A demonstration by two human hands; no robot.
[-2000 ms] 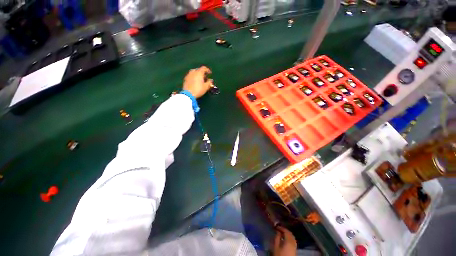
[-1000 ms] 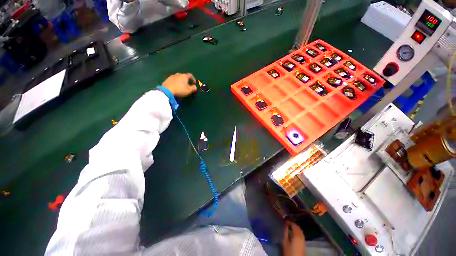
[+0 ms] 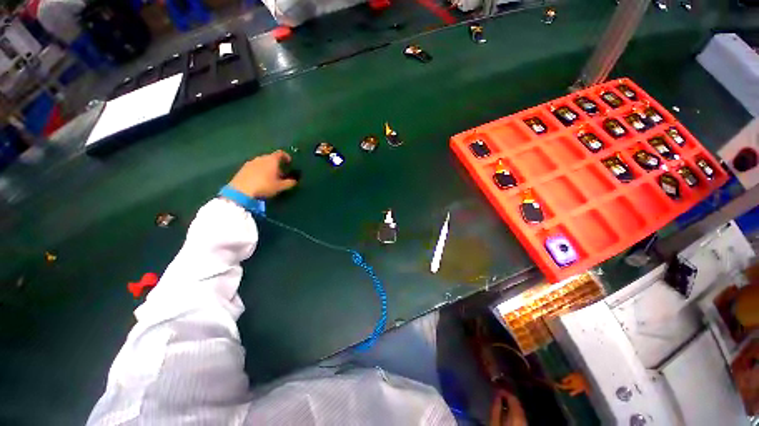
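My left hand [image 3: 263, 178], with a blue wrist band, reaches over the green bench. Its fingers curl around or over something dark at the fingertips; I cannot tell if it is held. Just right of it lie small dark modules with gold parts: a touching or nearly touching pair [image 3: 329, 154], one more [image 3: 369, 144], and one with an orange tail [image 3: 392, 134]. Another module [image 3: 388, 229] lies nearer me, beside a slim pale stick [image 3: 440, 243]. My right hand [image 3: 506, 408] is cut off by the bottom edge, its fingers largely hidden.
An orange-red tray [image 3: 574, 193] holds modules and a glowing purple-white piece [image 3: 562, 249]. A gold sheet [image 3: 549, 309] and a white press [image 3: 620, 354] stand at right. A red dumbbell-shaped piece [image 3: 143, 284] lies left. A black tray [image 3: 200, 76] bears a white sheet. A coiled blue cord [image 3: 379, 298] crosses the bench.
The view has swung left, shifting the scene rightward. My left hand has moved left along the bench, away from the orange-tailed module. Modules its hand covered now show.
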